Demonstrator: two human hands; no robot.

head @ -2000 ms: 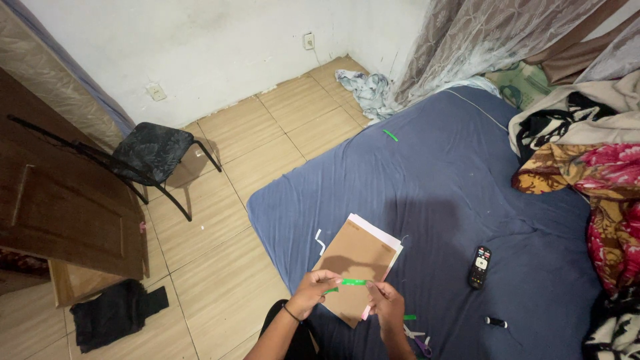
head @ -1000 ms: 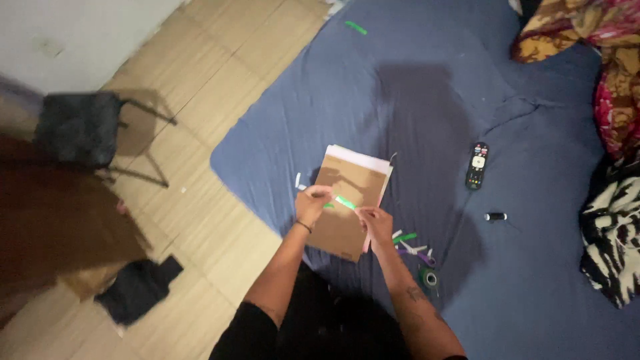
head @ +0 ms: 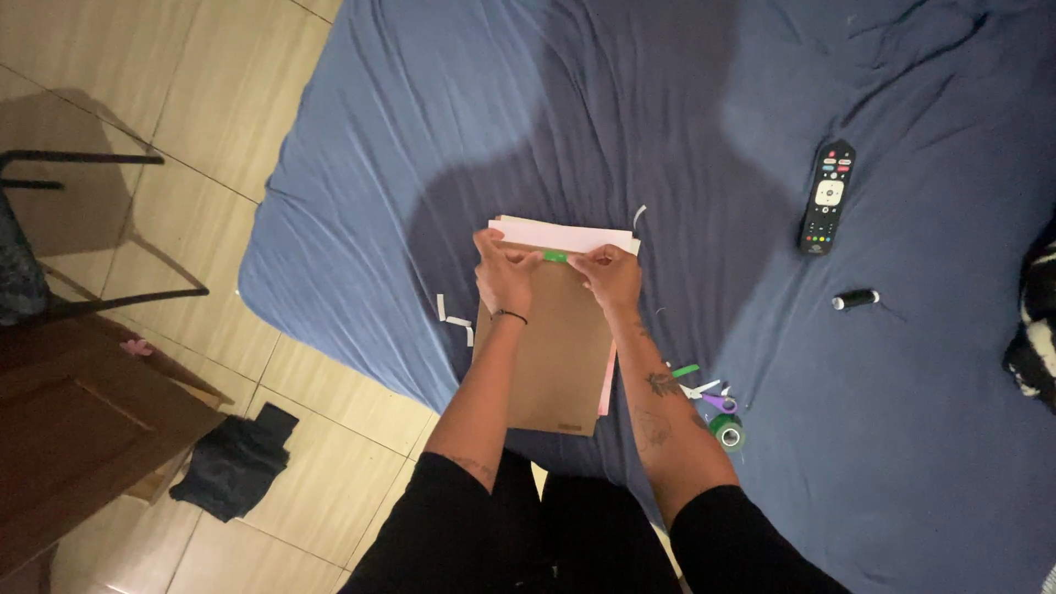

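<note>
A brown cardboard sheet (head: 554, 346) lies on the bed, with white and pink paper (head: 569, 236) showing past its far edge. A short green strip of tape (head: 555, 256) lies against the board near that edge. My left hand (head: 504, 268) pinches the strip's left end between thumb and finger, and my right hand (head: 609, 274) has its right end. Right of my right forearm are another green strip (head: 685, 370), scissors with purple handles (head: 719, 403) and a roll of green tape (head: 729, 433). White paper scraps (head: 455, 320) lie left of the board.
A black remote control (head: 827, 198) and a spool of black thread (head: 856, 299) lie on the blue bedsheet (head: 792, 495) at the right. To the left, on the tiled floor, are a black chair (head: 23, 264), wooden furniture (head: 91, 421) and a dark cloth (head: 235, 464).
Both hands have moved toward the board's far edge with the green strip, which was above the board's middle earlier. The view has tilted down and shifted.
</note>
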